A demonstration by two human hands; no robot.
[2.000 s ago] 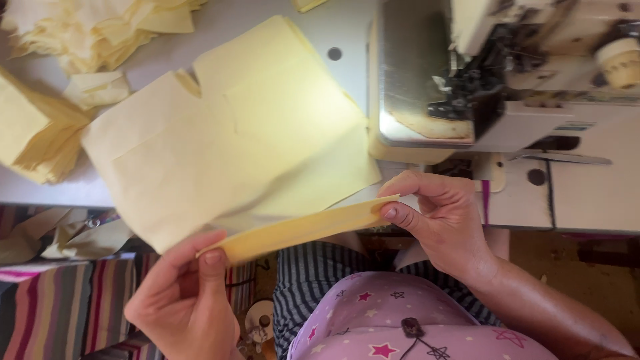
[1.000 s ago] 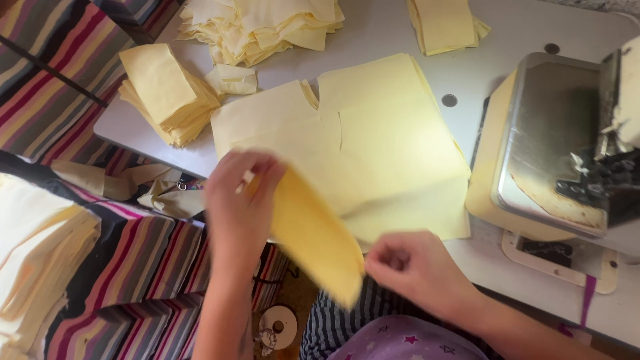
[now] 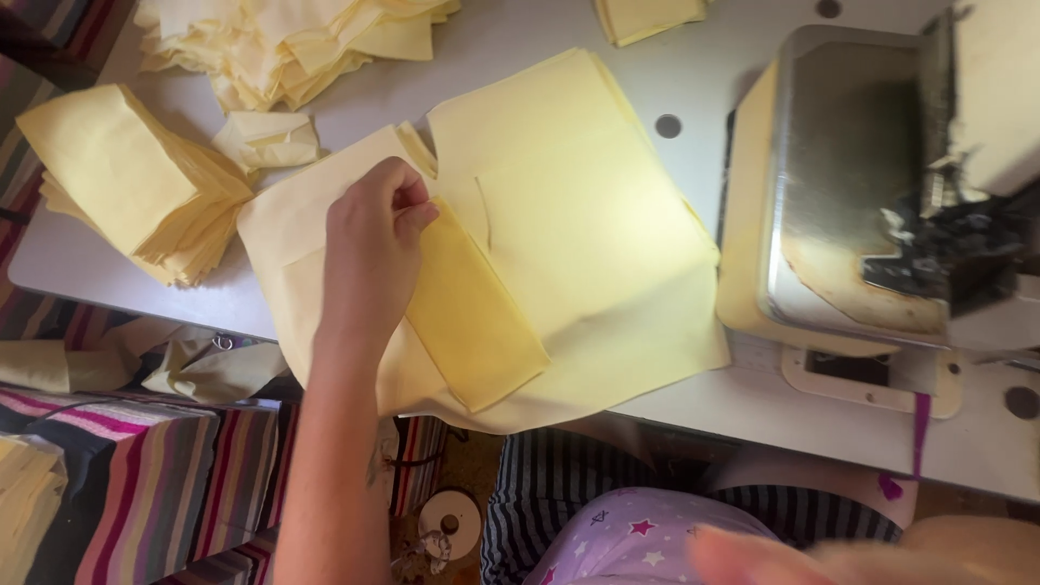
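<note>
My left hand (image 3: pixel 378 236) pinches the upper end of a folded yellow fabric strip (image 3: pixel 479 317) between thumb and fingers. The strip lies slantwise on larger pale yellow fabric pieces (image 3: pixel 569 203), which are spread on the sewing table and have a notch in their upper edge. My right hand (image 3: pixel 764 561) is a blur at the bottom edge, over my lap, away from the fabric; its fingers are too blurred to read.
At right stands a sewing machine (image 3: pixel 853 179) with a purple ribbon (image 3: pixel 920 435) hanging near it. A folded yellow stack (image 3: pixel 114 179) and a loose fabric heap (image 3: pixel 284 49) lie at left. Striped cloth (image 3: pixel 162 479) and a spool (image 3: pixel 451 524) are below the white table (image 3: pixel 236 305).
Two seconds ago both hands held the strip near the table's front edge. It now lies on the larger fabric under my left hand; my right hand has let go and moved down to the bottom edge.
</note>
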